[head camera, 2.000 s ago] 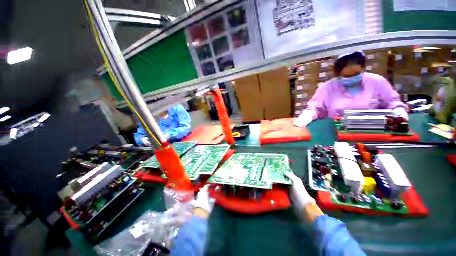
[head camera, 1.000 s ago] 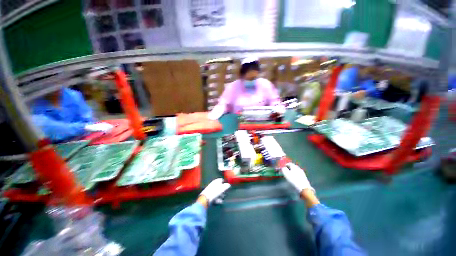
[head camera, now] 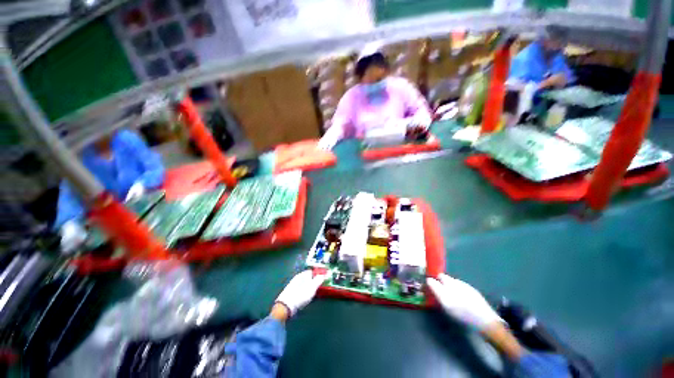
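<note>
A power supply board [head camera: 375, 256], parts side up, lies on a red foam pad [head camera: 436, 244] in front of me. It carries two long white heatsinks [head camera: 356, 235], a yellow block and orange coils. My gloved left hand [head camera: 301, 290] grips the pad's near left corner. My gloved right hand [head camera: 464, 299] grips the near right corner. The fingertips are partly hidden at the pad's edge. The picture is blurred.
Green boards lie underside up on red pads at the left [head camera: 251, 207] and right [head camera: 536, 150]. Red-wrapped posts [head camera: 624, 140] stand on both sides. A crumpled clear bag [head camera: 159, 303] is at the near left. A person in pink [head camera: 380, 107] sits opposite; others in blue sit left and right.
The populated board and its pad have come nearer to me, with both hands now at the pad's near corners. Earlier, my hands were at a green upturned board on the left.
</note>
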